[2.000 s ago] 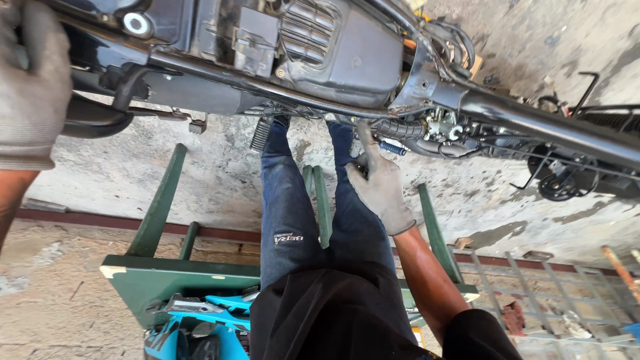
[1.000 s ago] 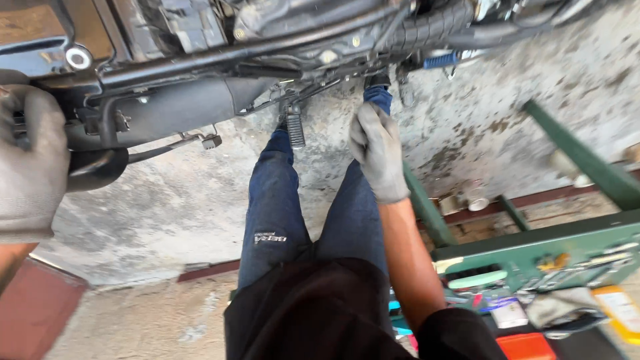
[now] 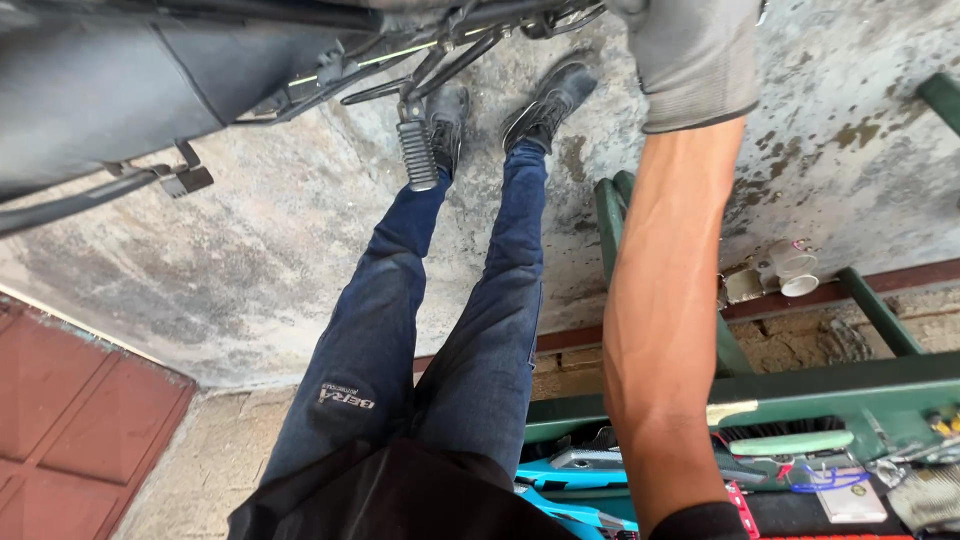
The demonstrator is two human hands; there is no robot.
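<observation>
My right hand (image 3: 697, 60), in a grey knit work glove, reaches up at the top right beside the lower edge of the motorcycle (image 3: 97, 82). Its fingers are cut off by the frame's top, so what they touch cannot be seen. My left hand is out of view. The motorcycle's black body fills the top left. A ribbed rubber footpeg (image 3: 417, 154) hangs down from it over my shoe, and a pedal lever (image 3: 187, 180) sticks out farther left.
At the lower right a green metal workbench (image 3: 795, 382) holds hand tools, blue plastic parts (image 3: 574, 476) and a small box (image 3: 851, 502). Clear plastic cups (image 3: 795, 266) lie on the stained concrete floor near its legs. A reddish-brown metal door (image 3: 82, 405) is at the left.
My left hand, on the motorcycle's left part in both earlier frames, has left the view. My right hand has moved up to the top edge. The view has shifted.
</observation>
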